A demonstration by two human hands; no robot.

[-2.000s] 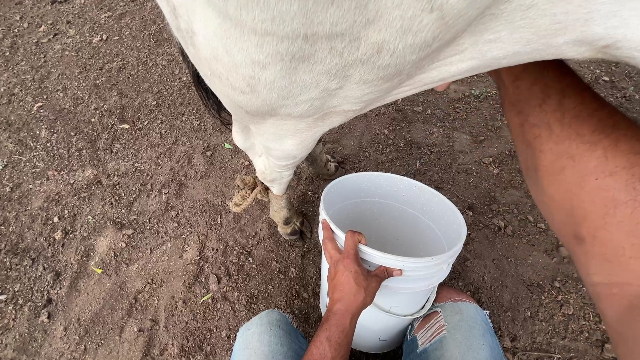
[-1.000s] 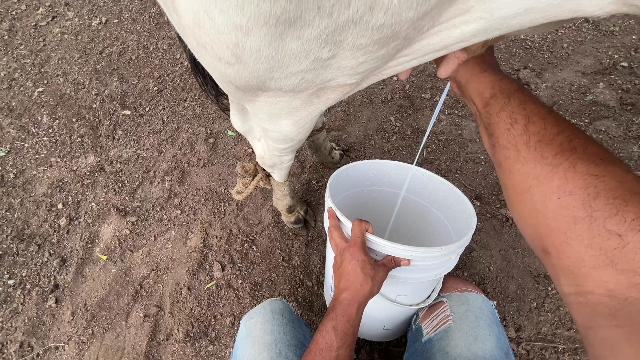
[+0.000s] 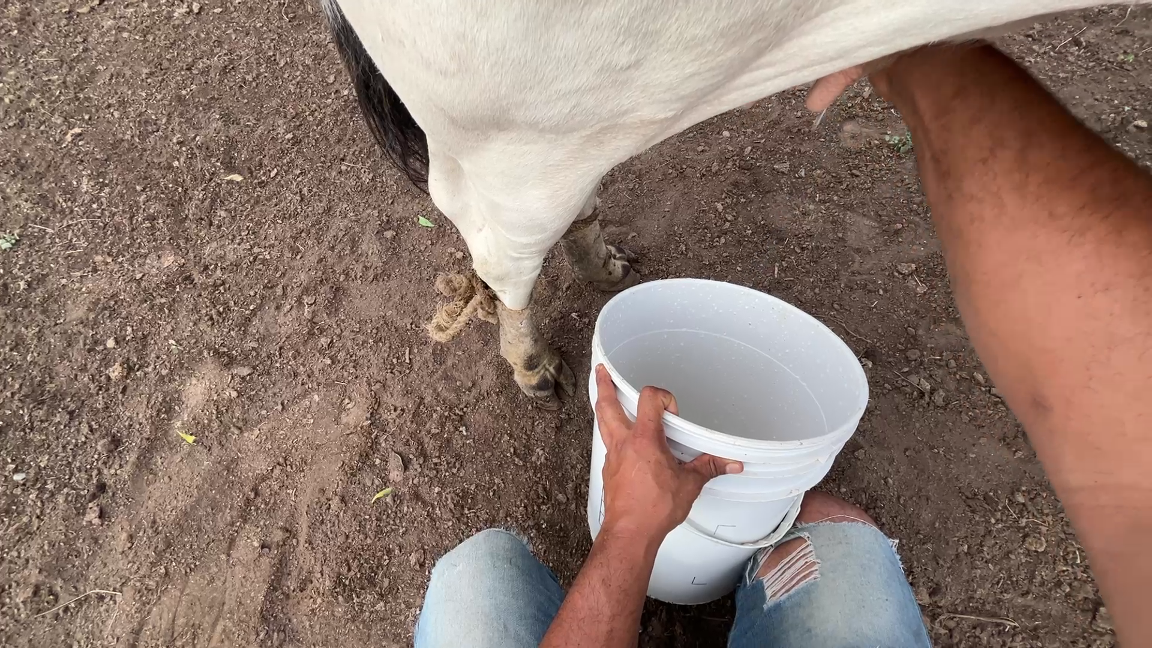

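A white plastic bucket (image 3: 729,387) stands tilted between my knees. My left hand (image 3: 650,463) grips its near left rim, with fingertips hooked over the edge. The white cow (image 3: 576,81) stands across the top of the view. My right arm reaches up under its belly, and my right hand (image 3: 891,79) is mostly hidden there by the cow's body and my own forearm. A pinkish teat (image 3: 832,88) shows beside that hand; whether my fingers are closed on a teat is out of sight. No stream of milk into the bucket is visible.
Brown rope (image 3: 462,306) is tied about the cow's hind leg, just above the near hoof (image 3: 543,373). The other hind hoof (image 3: 601,261) stands close behind. A black tail (image 3: 382,99) hangs at the left. My knees in torn jeans (image 3: 828,594) flank the bucket on bare soil.
The milk stream that ran into the bucket one second ago is gone from view. My right hand, partly visible then, is now more hidden under the cow. My left hand keeps its grip on the rim.
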